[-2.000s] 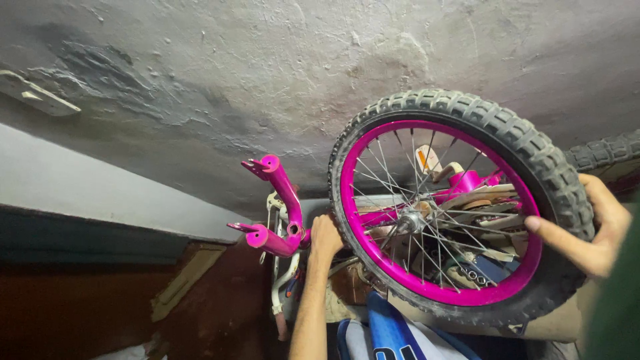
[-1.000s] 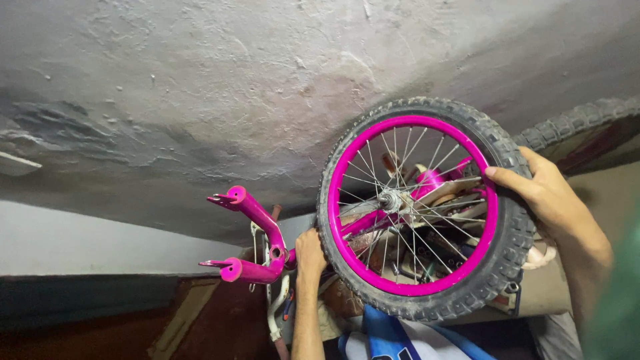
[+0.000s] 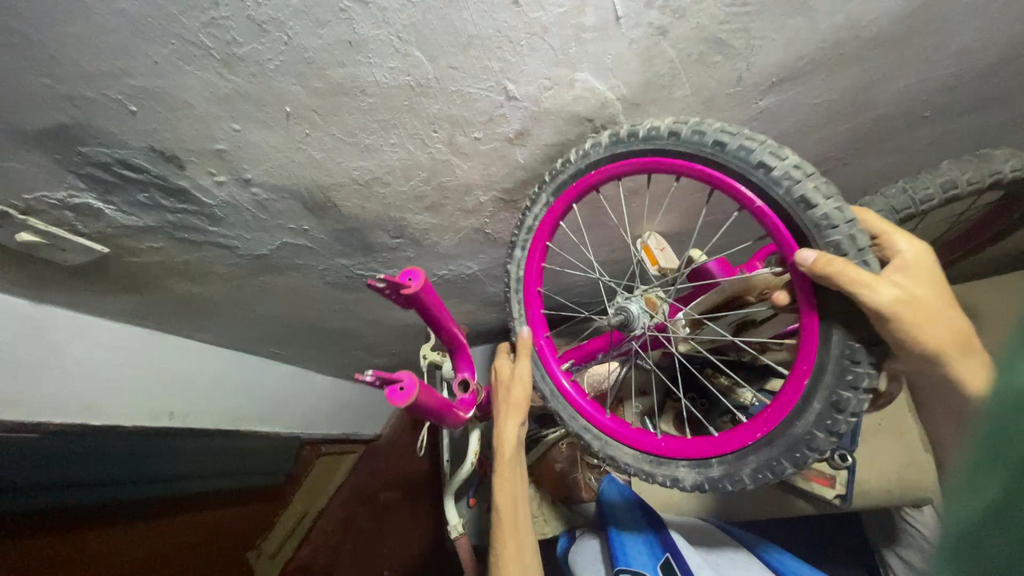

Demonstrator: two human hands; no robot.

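Note:
A bicycle wheel with a magenta rim [image 3: 552, 352] and a black knobby tire [image 3: 720, 144] fills the middle right. My right hand [image 3: 888, 272] grips its right side, thumb on the rim and fingers partly behind the tire. Against the wheel's left edge rests my left hand [image 3: 512, 376], fingers extended; whether it grips anything is unclear. Left of that hand a magenta bicycle fork [image 3: 448, 328] points its two legs leftward, next to white handlebars [image 3: 454, 488]. Through the spokes show a magenta frame tube [image 3: 596, 349] and a white and orange reflector [image 3: 658, 253].
A rough grey wall [image 3: 360, 144] rises behind, with a switch plate [image 3: 52, 238] at left. Another knobby tire [image 3: 944, 186] stands at far right. Below the wheel lie a blue and white cloth [image 3: 640, 528] and a blue tool case [image 3: 850, 472] with sockets.
My left hand, earlier closed near the fork's crown, now has fingers extended against the tire. The wheel has tilted and shifted slightly in my right hand.

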